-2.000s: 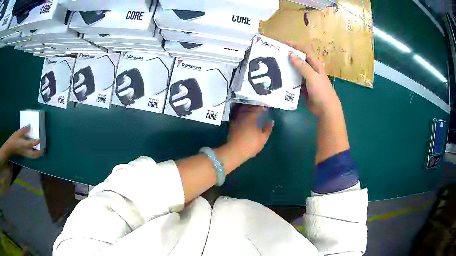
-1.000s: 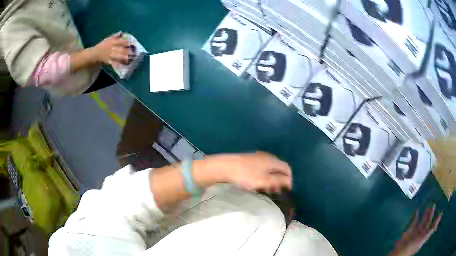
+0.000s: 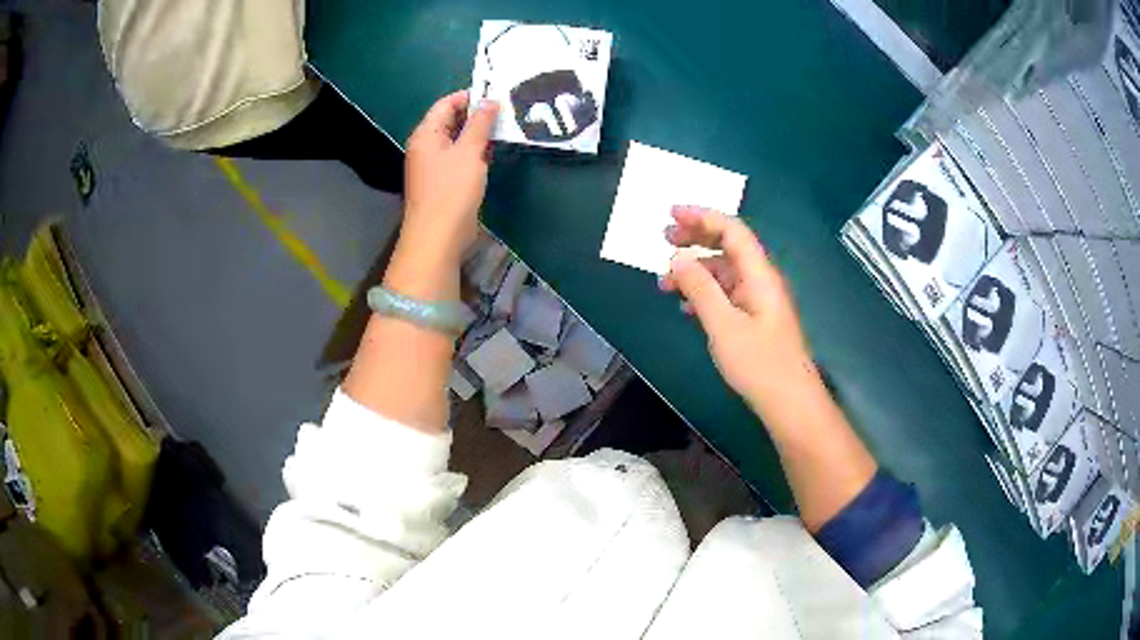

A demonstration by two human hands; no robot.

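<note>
My left hand [image 3: 446, 169] grips the lower left edge of a printed outer sleeve [image 3: 544, 88], picture side up, over the green bench; whether it is filled I cannot tell. A plain white inner box [image 3: 673, 206] lies on the bench to the right of the sleeve and nearer to me. My right hand [image 3: 725, 269] is over the near right corner of the inner box, its fingers curled and apart, and it holds nothing.
A row of finished boxes [image 3: 986, 315] runs along the front of the stacked retail boxes [image 3: 1069, 188] at right. Below the bench edge, an open carton holds loose white and grey pieces [image 3: 540, 354]. A co-worker's cream sleeve [image 3: 206, 69] is at upper left. Yellow-green sacks [image 3: 63, 400] stand on the floor.
The view has turned further left. My left hand has reached forward and taken hold of a printed sleeve. My right hand has moved from beside the row to the plain inner box.
</note>
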